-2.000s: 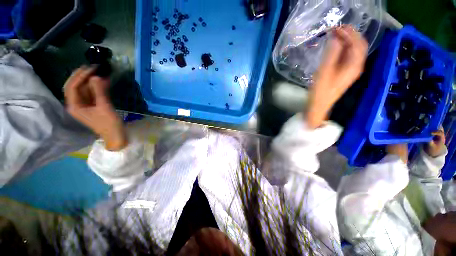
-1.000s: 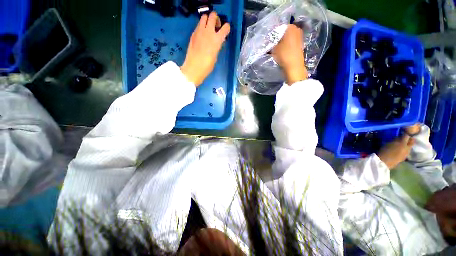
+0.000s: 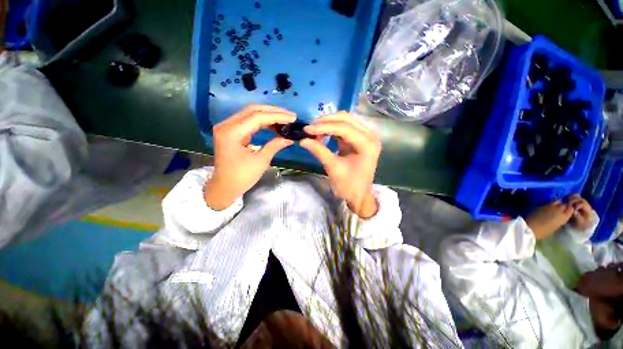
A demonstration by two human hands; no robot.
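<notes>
A small black plastic housing (image 3: 295,130) is held between the fingertips of both hands, above the near edge of the light blue tray (image 3: 294,48). My left hand (image 3: 249,146) grips its left end with thumb and fingers. My right hand (image 3: 345,150) grips its right end. Many tiny dark rings (image 3: 240,44) lie scattered on the tray floor. Two black pieces (image 3: 283,82) lie in the tray beyond my hands. A small pale piece (image 3: 327,108) shows just above my right hand. Any ring on the housing is too small to tell.
A clear plastic bag (image 3: 434,61) lies right of the tray. Blue bins (image 3: 502,160) with black parts stand further right, beside another person's hands (image 3: 561,217). Black lumps (image 3: 124,72) lie on the dark green bench (image 3: 164,102) at left, near a grey box (image 3: 89,41).
My left hand has left the far part of the tray and my right hand has left the bag. Both have come together near the tray's near edge, around the black housing.
</notes>
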